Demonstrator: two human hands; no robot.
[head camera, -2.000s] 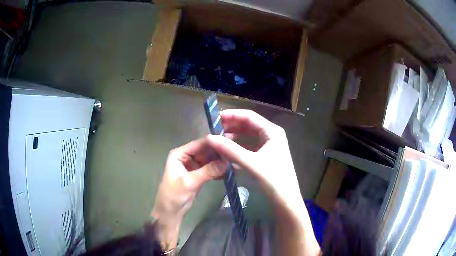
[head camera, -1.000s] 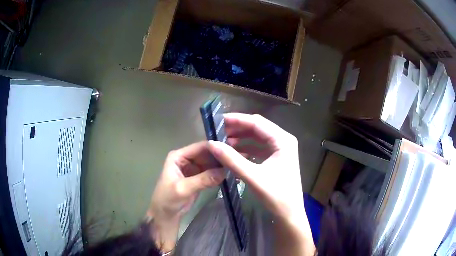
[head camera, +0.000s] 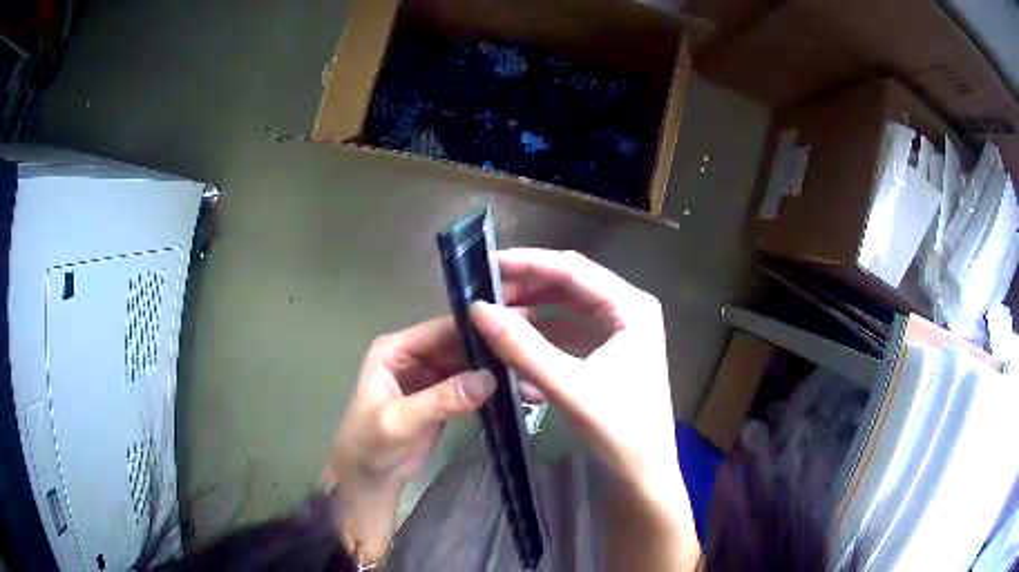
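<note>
A long, narrow, dark blue-black strip stack (head camera: 466, 268) is held over my lap, its greenish upper end pointing away from me and its lower end towards my body. My left hand (head camera: 405, 408) grips it from the left, with the thumb on its dark face. My right hand (head camera: 592, 346) grips it from the right, with the thumb on the upper part and the fingers behind it. A pale silvery edge shows along its right side. The fingers hide part of the stack, so the number of strips cannot be told.
An open cardboard carton (head camera: 335, 95) with dark blue pieces stands on the grey-green floor ahead. A white cabinet (head camera: 106, 335) is at the left. A closed carton (head camera: 832, 184) with white papers is at the right, above stacked white sheets (head camera: 933, 447) at the lower right.
The stack has turned in my hands, so its broad dark face now shows where the silver-lined side showed before. Both hands stay on it.
</note>
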